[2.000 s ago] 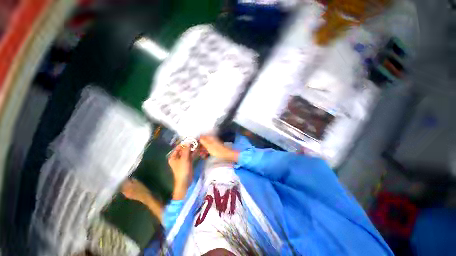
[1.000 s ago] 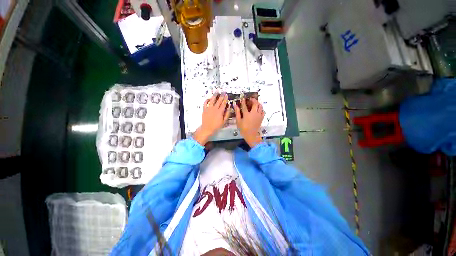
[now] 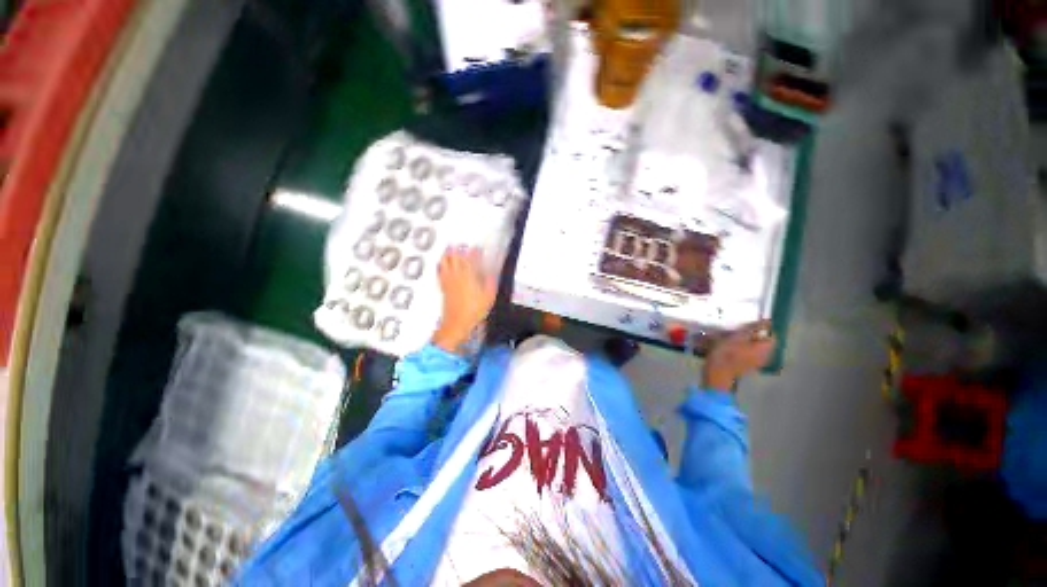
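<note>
My left hand (image 3: 463,296) is over the right part of the white blister tray (image 3: 446,333); blur hides whether it holds anything. Grey ring-shaped housings (image 3: 390,259) sit in rows across the tray's left and middle, with a row along its back. My right hand (image 3: 738,353) is at the front right corner of the white machine bed (image 3: 563,258), fingers bent at the edge; its grip is unclear. The dark brown fixture (image 3: 696,261) lies on the bed. Pale-edged ring-shaped housings (image 3: 657,253) sit in its left part.
The amber machine head (image 3: 623,69) hangs over the bed's rear. A dark green-edged box (image 3: 795,92) stands at the rear right. A red button (image 3: 677,335) is on the front edge. Cloudy trays (image 3: 247,396) lie at left. A blue bin (image 3: 494,80) stands behind; a red stool-like object (image 3: 953,421) is at right.
Both hands have left the fixture, uncovering it: the left moved onto the tray, the right to the bed's front right corner. The view has turned and shifted.
</note>
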